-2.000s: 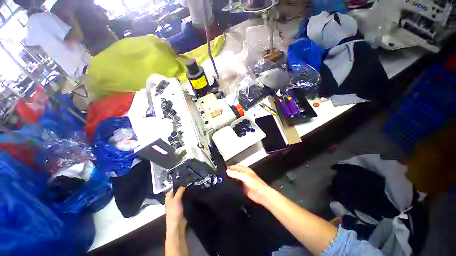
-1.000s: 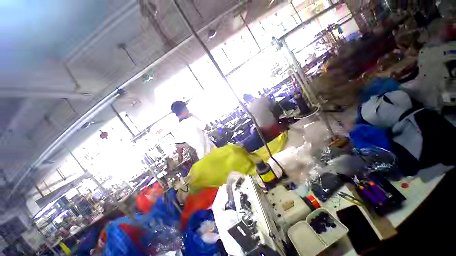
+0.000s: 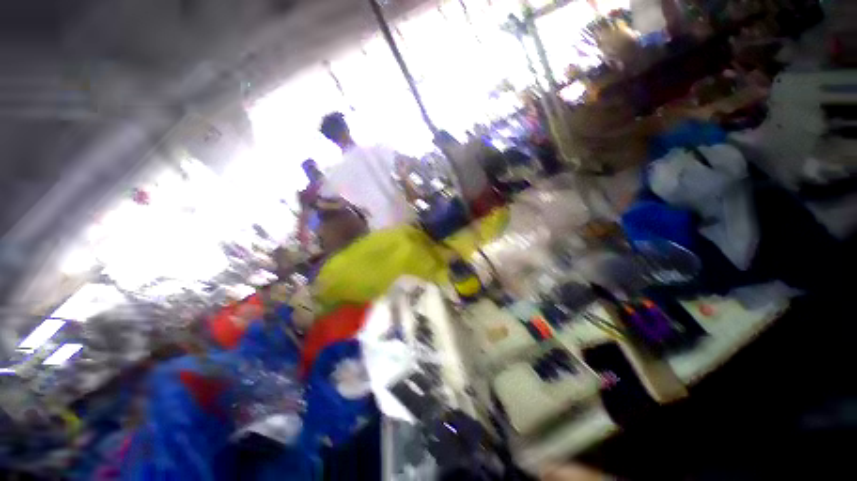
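Observation:
The picture is blurred. The white sewing machine [image 3: 378, 349] stands at the bottom centre, with a dark front end [image 3: 456, 442] cut by the lower edge. The white parts tray [image 3: 531, 402] sits to its right, with small black parts [image 3: 556, 364] in one compartment. A sliver of skin, apparently my right hand [image 3: 568, 472], shows at the bottom edge below the tray. Its fingers and anything in them cannot be made out. My left hand is not in view. The black garment cannot be told apart from the dark area at the bottom.
A flat black phone-like rectangle [image 3: 615, 376] lies right of the tray beside a tan strip [image 3: 658, 374]. Purple tools [image 3: 648, 321] lie behind. Yellow-green cloth [image 3: 381, 266], red cloth [image 3: 331, 336] and blue plastic bags [image 3: 179, 413] lie left and behind. A person in white [image 3: 366, 188] stands beyond.
The view has tipped up from the work to the room, then dropped slightly. Both hands left the picture; a bit of skin is now back at the bottom edge.

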